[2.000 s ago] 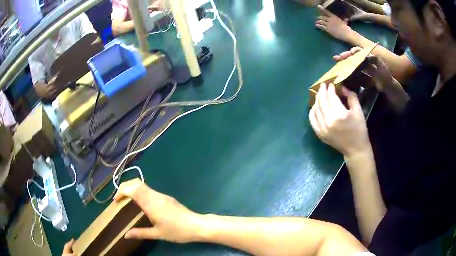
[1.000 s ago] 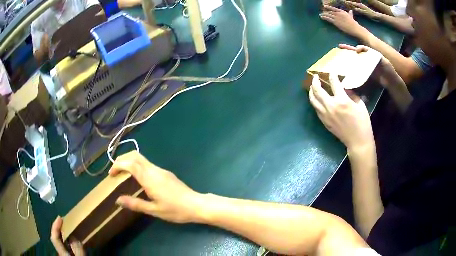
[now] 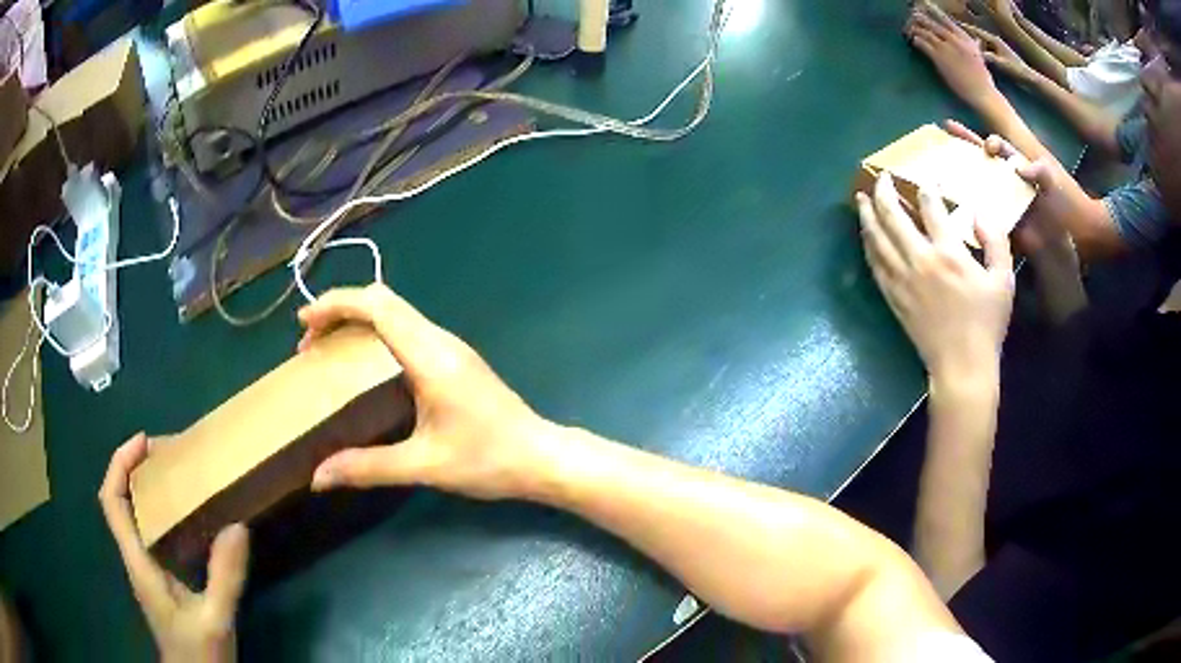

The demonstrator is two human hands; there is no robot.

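Observation:
A brown oblong cardboard box (image 3: 266,434) is held over the green table (image 3: 609,272) at the lower left. Its top face is flat and the side toward me is in shadow; its lid looks closed. My right hand (image 3: 434,408) grips the right end, fingers over the far edge and thumb on the near side. My left hand (image 3: 181,570) grips the left end, fingers at the far corner and thumb on the near side. The inside of the box is hidden.
A metal-cased machine (image 3: 304,78) with a blue tray (image 3: 402,11) stands at the back left, with loose cables before it. A white power strip (image 3: 93,279) lies left. Another person's hands hold a brown box (image 3: 943,181) at right. Cardboard (image 3: 20,427) lies far left.
The view has shifted downward. The gap along the near side of my box has closed, and my left hand is more in view. The other person's box flap is lower than at first.

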